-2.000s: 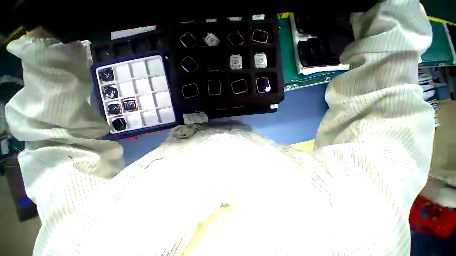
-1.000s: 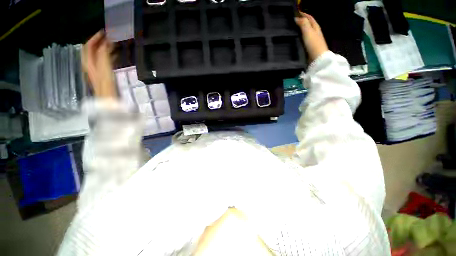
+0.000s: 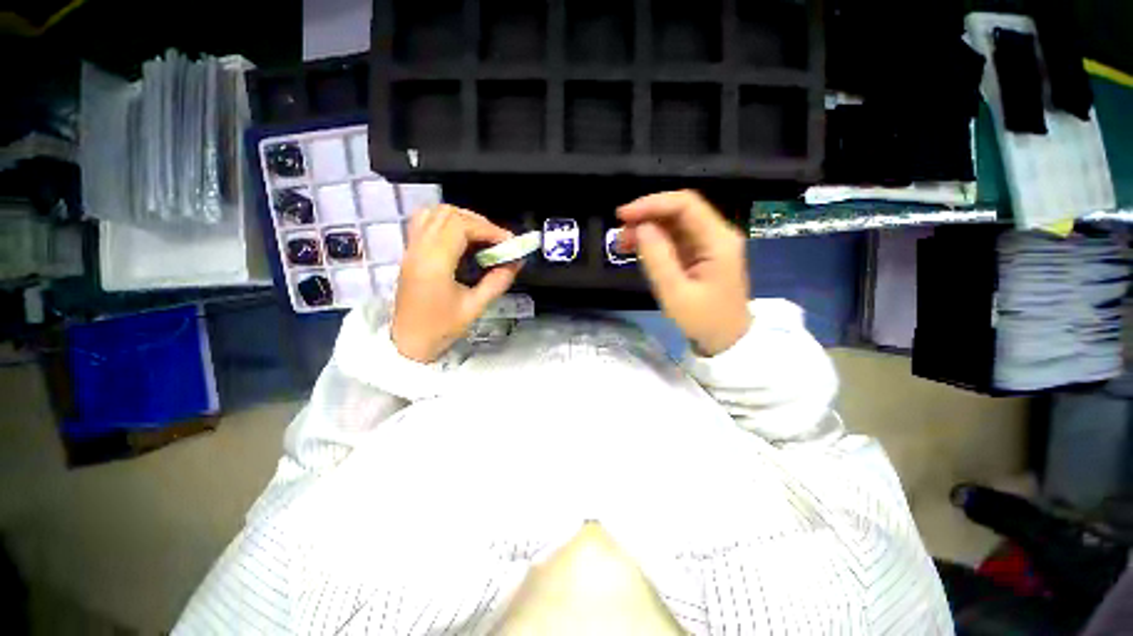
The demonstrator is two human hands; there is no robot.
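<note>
My left hand (image 3: pixel 437 283) pinches a smartwatch unit (image 3: pixel 509 250) by its edge, tilted, above the lower black foam tray (image 3: pixel 584 283). One watch unit (image 3: pixel 560 240) lies face up in the tray between my hands. My right hand (image 3: pixel 696 267) is at another watch unit (image 3: pixel 620 245), its fingertips partly over it; whether they grip it cannot be told. An empty-pocketed black foam tray (image 3: pixel 605 170) sits behind, overlapping the lower tray's back part.
At the left, a blue-rimmed tray with white cells (image 3: pixel 357 199) holds several watches down one side. Further left are upright clear trays (image 3: pixel 180 149) and a blue bin (image 3: pixel 143 367). At the right are a white sheet with black panels (image 3: pixel 1056 149) and a stack of white sheets (image 3: pixel 1056 304).
My hands have let go of the upper foam tray's sides and come in over the lower tray's front row. My left hand has taken hold of a watch unit. The view has shifted.
</note>
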